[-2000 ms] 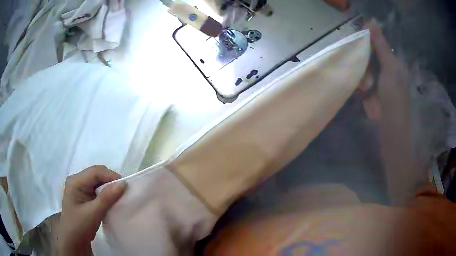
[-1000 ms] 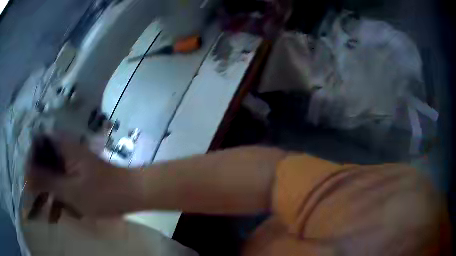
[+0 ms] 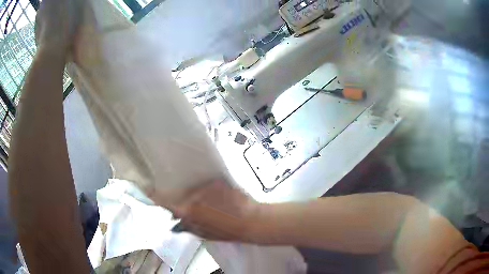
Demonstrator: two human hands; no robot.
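Observation:
A cream garment piece (image 3: 155,112) hangs stretched and blurred between my two hands, left of the sewing machine. My left hand (image 3: 61,24) is raised at the top left, blurred, and grips its upper end. My right hand (image 3: 214,211) is at the lower middle and grips its lower part; the fingers are blurred. A small dark pointed tip (image 3: 177,227) shows beside my right hand, perhaps thread snips, mostly hidden. The industrial sewing machine (image 3: 300,59) stands behind, its needle area (image 3: 272,150) visible over the bed.
An orange-handled tool (image 3: 353,93) lies on the machine bed beyond the needle. White cloth pieces (image 3: 134,219) are heaped at the lower left. A barred window (image 3: 19,64) is at the far left. Pale blurred cloth is at the right. The table's front edge runs diagonally below the machine.
The view has swung from the machine bed to show the machine head and window. My left hand is now raised at the upper left, with the garment piece stretched between both hands.

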